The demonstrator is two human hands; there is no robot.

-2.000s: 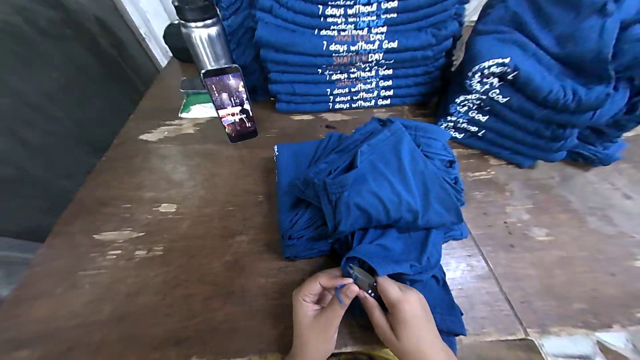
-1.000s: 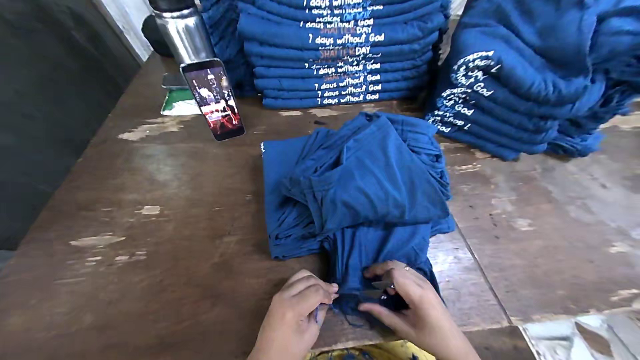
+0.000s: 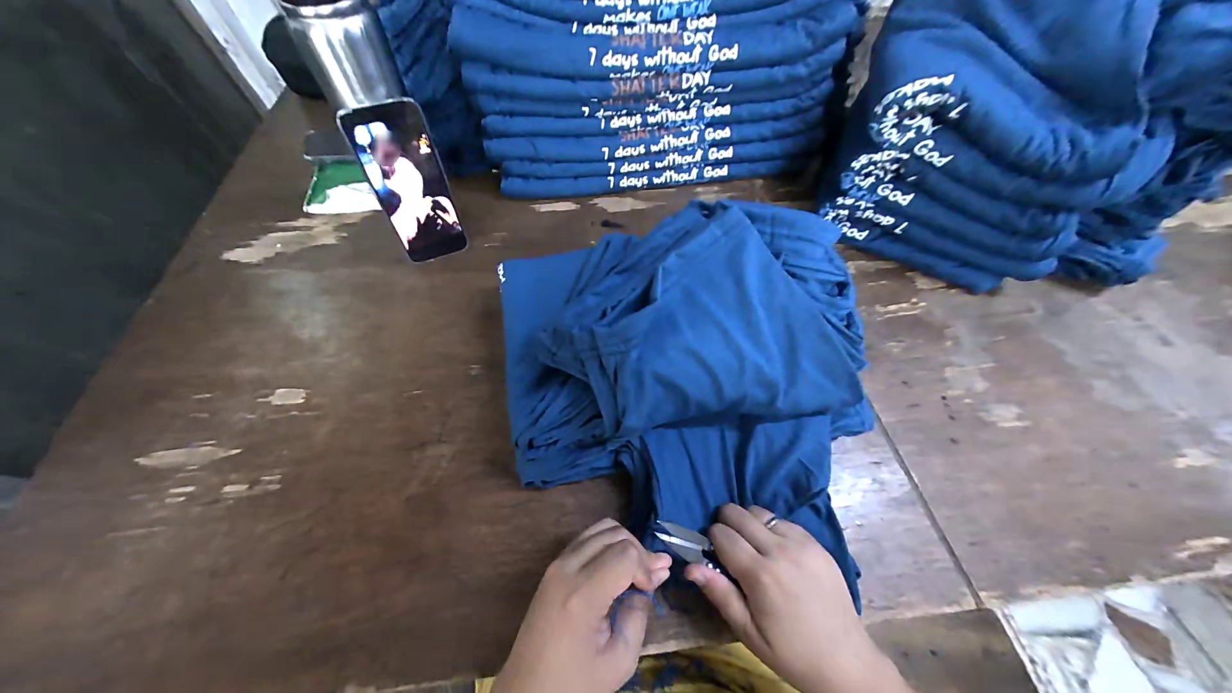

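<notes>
A rumpled blue shirt [image 3: 722, 337] lies over folded blue cloth [image 3: 539, 298] on the brown wooden table, one part of it reaching down to the near edge. My right hand [image 3: 784, 587] is closed on small thread snips [image 3: 681, 541], whose metal blades point left over the cloth; their handle is mostly hidden in my fingers. Just left of the blades, my left hand [image 3: 597, 597] pinches thumb against fingers at the cloth's edge, with a bit of blue thread or cloth showing below the fingertips.
Behind stand a stack of folded blue printed shirts [image 3: 664, 106] and, to the right, a leaning pile of them [image 3: 1001, 144]. A lit phone [image 3: 404, 178] leans against a steel bottle [image 3: 345, 53] at the back left. The worn wooden table [image 3: 289, 500] has a seam on the right.
The blades of the snips, largely hidden a second ago, now show between my hands. Two seconds ago my hands were at a bunched opening of the cloth; that part now lies flatter.
</notes>
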